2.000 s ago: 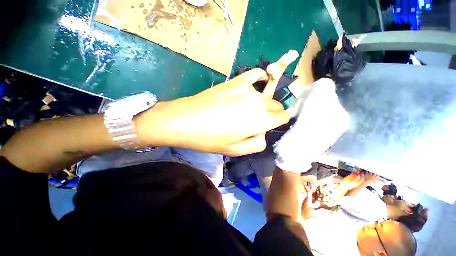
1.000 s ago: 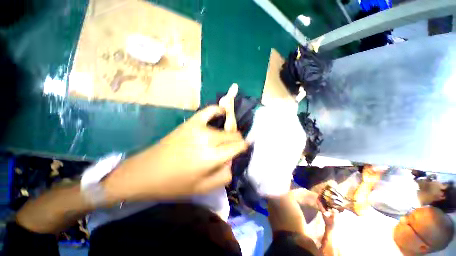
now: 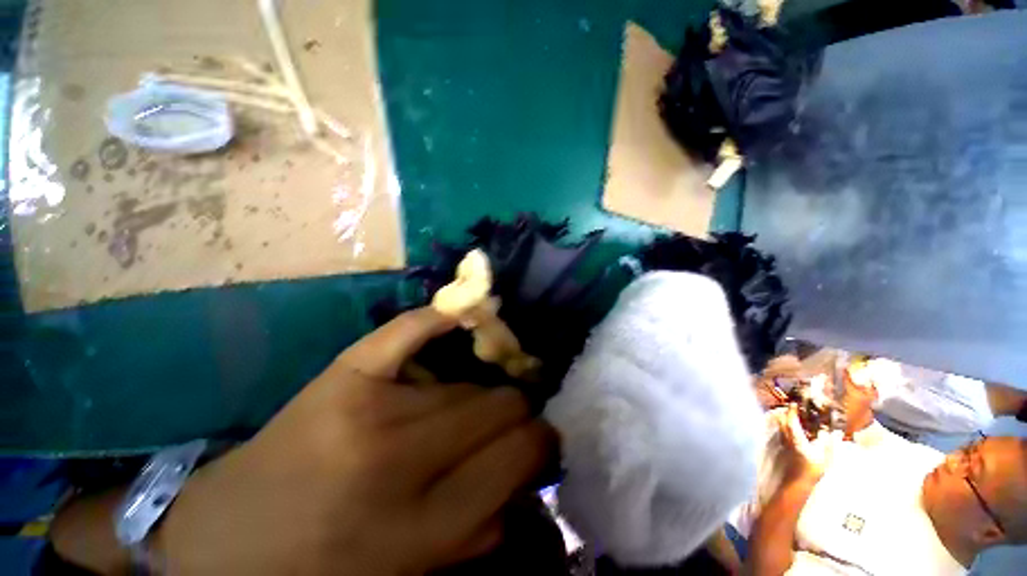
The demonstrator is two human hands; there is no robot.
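A black layered piece [image 3: 541, 270] with pointed strips is held in front of me, over the bench edge. A cream projection [image 3: 464, 290] with a bent, lumpy shape sticks out of it. My bare left hand [image 3: 383, 439], with a pale wristband, is at the projection's left, its index finger touching it. The other fingers are curled and their tips are hidden. My right hand [image 3: 664, 416] in a white work glove is against the piece's right side. Its fingers are hidden from view. Black strips also show behind the glove.
A tan cardboard mat [image 3: 270, 214] at upper left bears a white dish [image 3: 175, 118] and thin pale sticks [image 3: 287, 68]. Another black piece [image 3: 749, 84] lies by a second cardboard [image 3: 648, 146]. A grey panel [image 3: 901, 225] is at right. A seated person [image 3: 867, 506] is at lower right.
The view has shifted and come closer, so the mat and dish show at upper left. Both hands and the held piece now appear larger. The cream projection now shows as bent.
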